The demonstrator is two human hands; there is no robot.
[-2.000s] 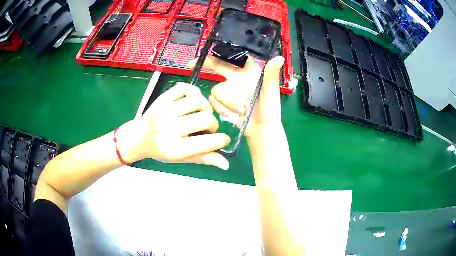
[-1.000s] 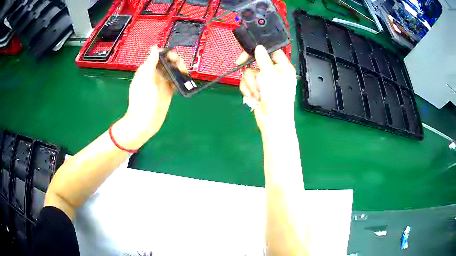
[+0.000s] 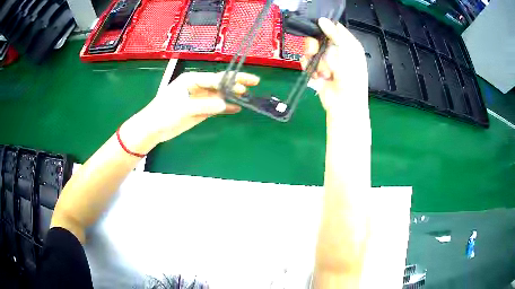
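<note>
A black phone middle frame [image 3: 262, 107] is held up in both hands over the green mat, its window end low and its solid end at the top edge of the picture. My left hand [image 3: 195, 104] holds its lower left corner with the fingers. My right hand [image 3: 341, 68] grips its right side near the solid part. A small white piece shows under my right fingers [image 3: 316, 86]. The frame's top is cut off by the picture edge.
A red tray [image 3: 152, 28] with several frames lies behind. A black blister tray [image 3: 389, 65] is at the right, another [image 3: 25, 192] at the left. A white sheet [image 3: 226, 226] lies nearest me. A small blue item [image 3: 471, 245] lies at the right.
The frame has turned from a slant across the hands to more upright, with its window end towards me. My right hand has moved right and up. The view has shifted, so the trays appear higher.
</note>
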